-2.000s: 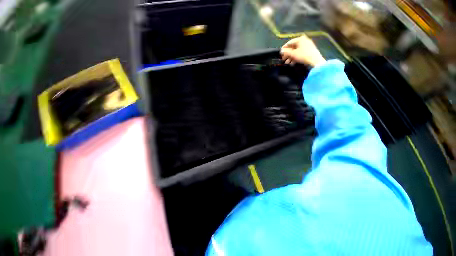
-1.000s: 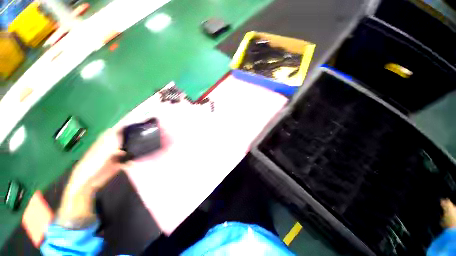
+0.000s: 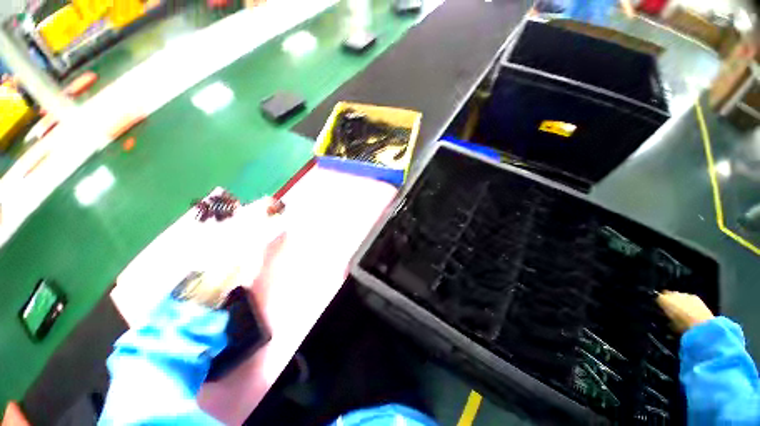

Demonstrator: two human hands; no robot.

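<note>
A black housing is at the lower part of the pink mat, partly covered by my left sleeve. My left hand is at its upper left edge, blurred and washed out; its grip is unclear. My right hand reaches into the right side of the large black bin, its fingertips hidden among dark parts. Circuit boards stand on edge in rows in the bin, their greenish edges showing. Whether my right fingers hold a board cannot be told.
Small black inserts lie at the mat's upper edge. A blue and yellow carton of black strips stands at its top corner. The green belt carries black housings and one with green inside. Another black bin stands behind.
The view has swung right, then left, then partly back. My left hand and the housing are lower on the mat than a second ago. My right hand stays at the bin's right side.
</note>
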